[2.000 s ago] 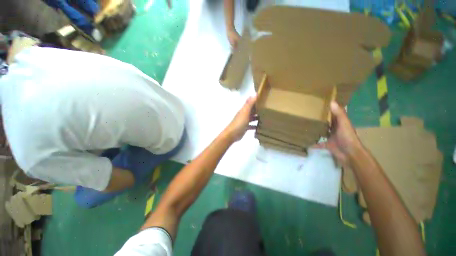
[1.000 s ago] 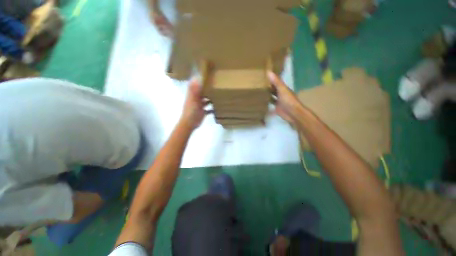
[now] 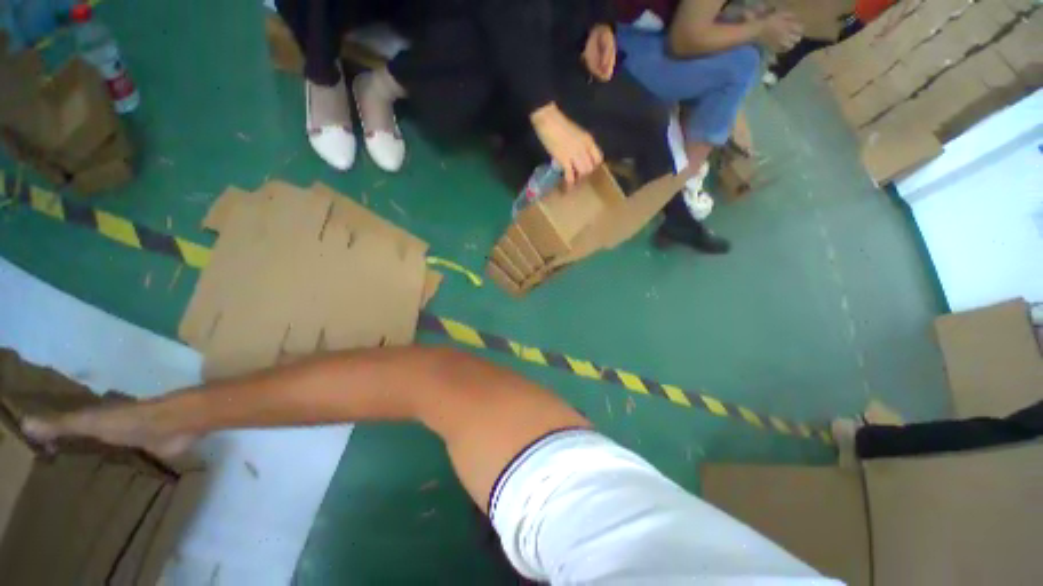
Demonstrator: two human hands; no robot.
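Observation:
My right hand (image 3: 109,430) is at the far left, at the end of my bare arm, with its fingers against the side of the nested boxes (image 3: 80,515). These brown cardboard trays are stacked inside one another and are cut off by the left and bottom edges. My left hand is not in view. The white sheet (image 3: 257,481) lies under and beside the boxes.
A pile of flat box blanks (image 3: 309,275) lies by yellow-black floor tape (image 3: 572,364). Beyond it, a crouching person's hand (image 3: 568,147) touches other nested boxes (image 3: 560,235). Cartons (image 3: 955,515) stand lower right; finished stacks (image 3: 938,63) are upper right. A bottle (image 3: 109,57) is upper left.
The view has swung to the right. My right arm and the nested boxes now show at the left, and my left hand has gone out of the picture.

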